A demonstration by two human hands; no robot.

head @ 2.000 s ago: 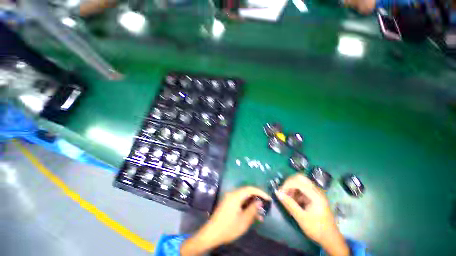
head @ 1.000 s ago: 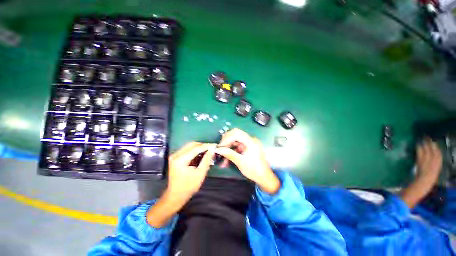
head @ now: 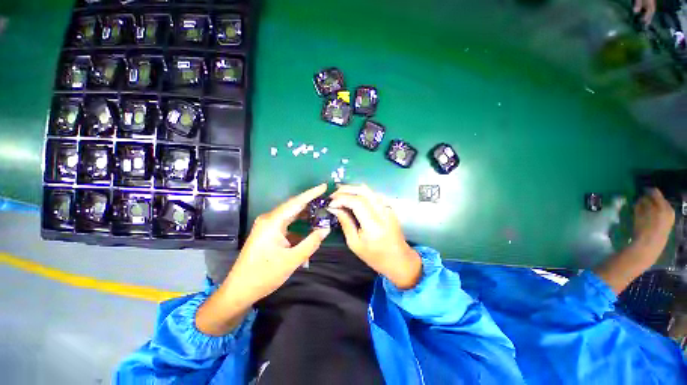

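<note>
My left hand (head: 280,239) holds a black device housing (head: 322,215) between thumb and fingers near the bench's front edge. My right hand (head: 364,224) is at the housing's right side, its fingertips touching the top of it; whether they pinch a small piece cannot be told. Small white pads (head: 303,150) lie scattered on the green mat just beyond my hands. Several black housings (head: 371,135) lie loose beyond and to the right, with a yellow scrap (head: 343,97) among them. A pale flat square piece (head: 429,192) lies right of my hands.
A black blister tray (head: 223,134) stands at the left, most pockets holding units, a few right-column pockets empty. At the far right, another person's hand (head: 652,218) is near a small dark unit (head: 593,201). Grey floor with a yellow line (head: 90,283) shows at lower left.
The view has shifted and steadied. My left hand has opened wider around the housing, which now shows between my hands. The other person's hand at right has moved slightly up.
</note>
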